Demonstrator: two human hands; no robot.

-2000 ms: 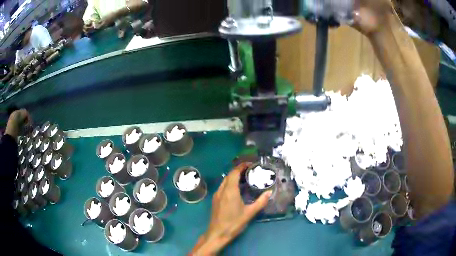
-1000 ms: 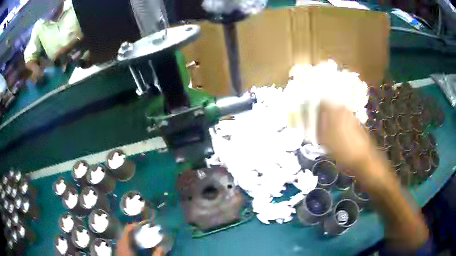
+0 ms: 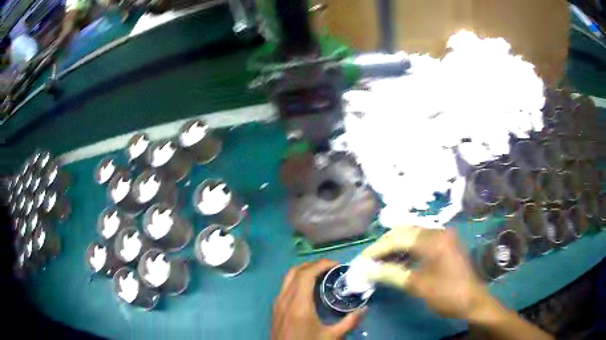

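Note:
My left hand (image 3: 302, 302) holds an open metal cup (image 3: 336, 299) upright, low in the picture in front of the press. My right hand (image 3: 432, 265), with pale yellow finger cots, holds a white insert (image 3: 359, 275) at the cup's mouth, partly covering it. The press base plate (image 3: 335, 216) bears no cup; its centre hole shows. The press head (image 3: 309, 99) stands above it. A bright heap of white inserts (image 3: 445, 106) lies right of the press.
Filled cups (image 3: 158, 220) stand in a group at left, with two nearer the press (image 3: 216, 246). More filled cups (image 3: 36, 206) stand at far left. Unfilled cups (image 3: 503, 255) crowd the right. A cardboard sheet (image 3: 438, 20) stands behind the heap. A green channel (image 3: 166, 80) runs behind.
The filled cup from my left hand now stands with the left group. My left hand has taken an unfilled cup. My right hand has come from the heap with an insert. The view has shifted.

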